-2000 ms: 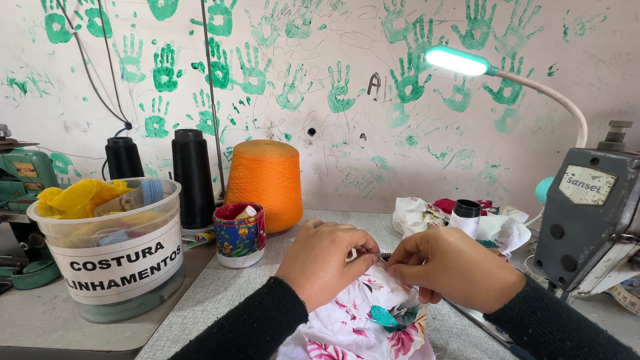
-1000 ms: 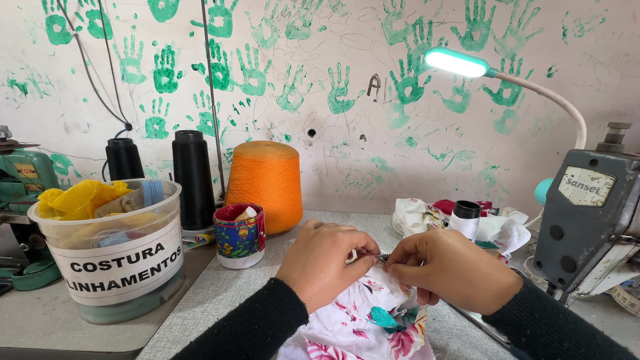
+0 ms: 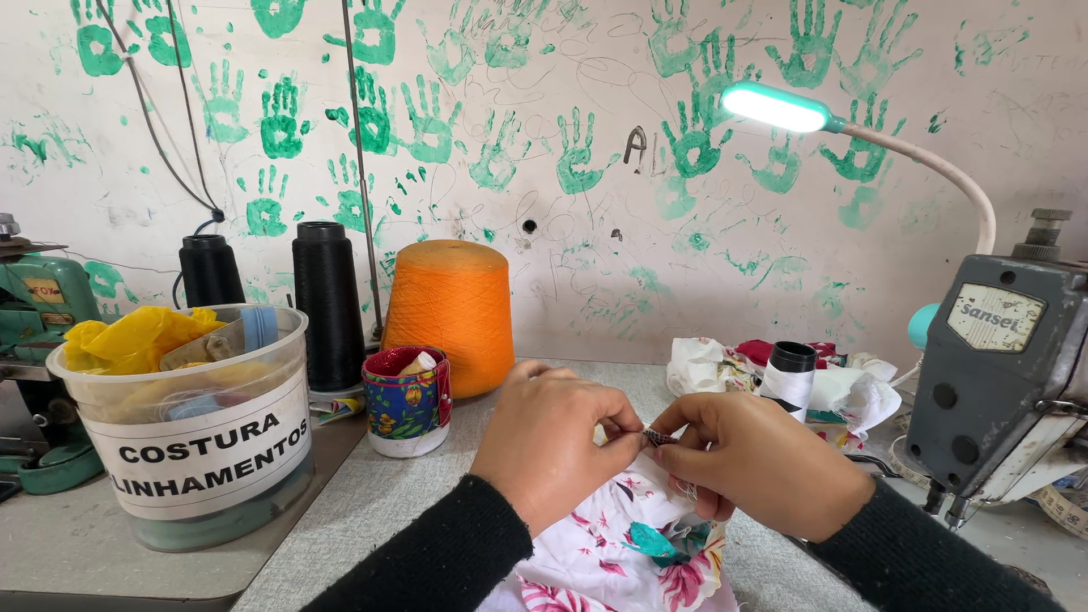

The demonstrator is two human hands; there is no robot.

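Note:
White fabric with pink and teal floral print (image 3: 608, 531) lies bunched on the grey table, below and between my hands. My left hand (image 3: 557, 438) pinches the upper edge of this cloth between thumb and forefinger. Close beside it on the right, my right hand (image 3: 748, 455) pinches a small dark patterned piece (image 3: 657, 437) at the same edge, its other fingers curled under with loose threads by them. The fingertips of both hands nearly meet. What lies behind the fingers is hidden.
A Sansei sewing machine (image 3: 990, 365) stands at right under a lit lamp (image 3: 778, 106). Behind my right hand are a white thread spool (image 3: 786, 387) and fabric scraps (image 3: 858, 395). An orange thread cone (image 3: 450, 319), a floral-covered pot (image 3: 406, 412) and a labelled plastic tub (image 3: 191, 442) stand left.

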